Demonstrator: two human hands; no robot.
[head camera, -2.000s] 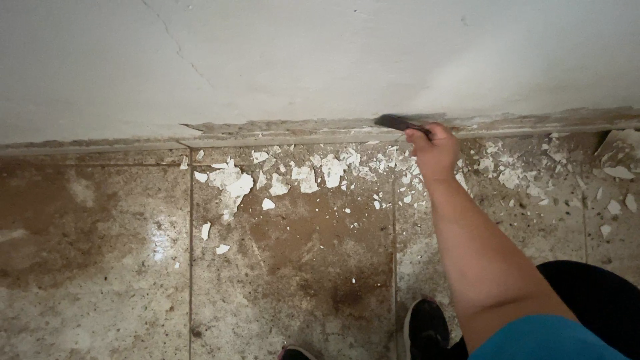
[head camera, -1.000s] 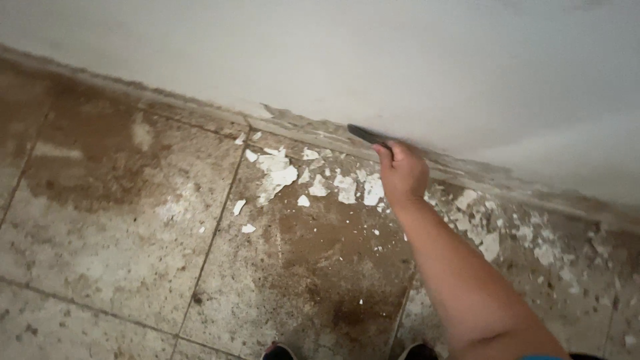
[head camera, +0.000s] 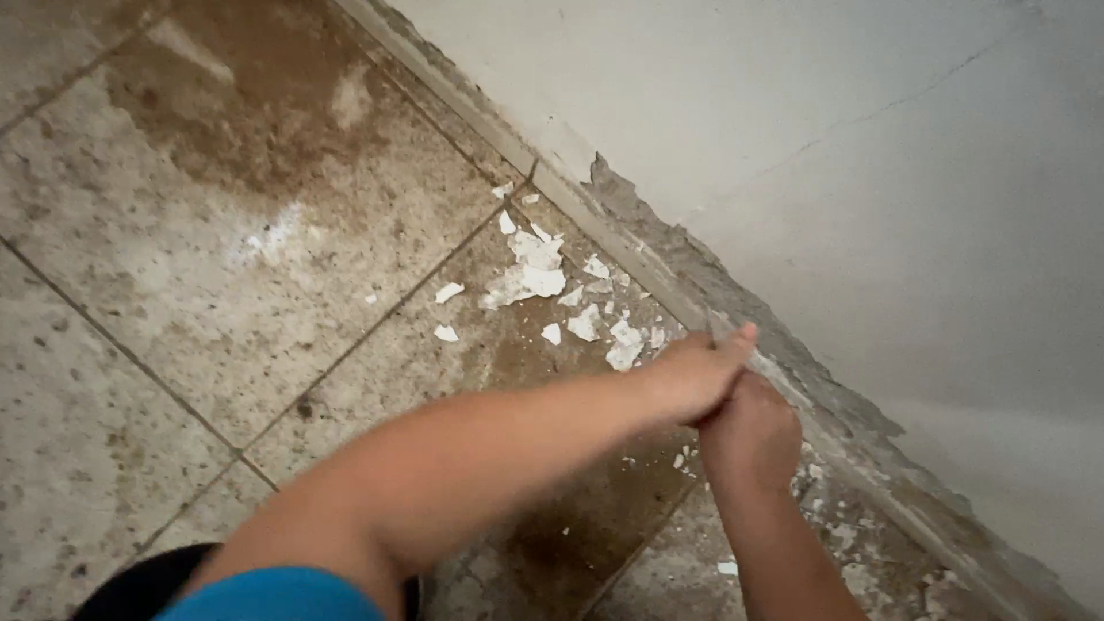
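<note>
My left hand (head camera: 694, 375) reaches in from the lower left and lies against my right hand (head camera: 755, 431), beside the base of the wall. The fingers of both hands overlap, and the dark-bladed hand tool seen earlier is hidden or too unclear to make out. Just past the hands, the strip of bare plaster (head camera: 699, 259) runs along the wall foot with a ragged upper edge. Flakes of white paint (head camera: 530, 267) lie on the floor tiles to the left of the hands, with smaller crumbs below them.
The white painted wall (head camera: 862, 216) has a thin crack. A narrow ledge (head camera: 483, 112) follows its foot. Stained, dirty floor tiles (head camera: 345, 250) with dark joints spread to the left. A blue sleeve and part of a black garment show at the bottom.
My left hand has come into view and joined my right hand at the wall foot. The view has turned strongly. The tool seen in the right hand before no longer shows.
</note>
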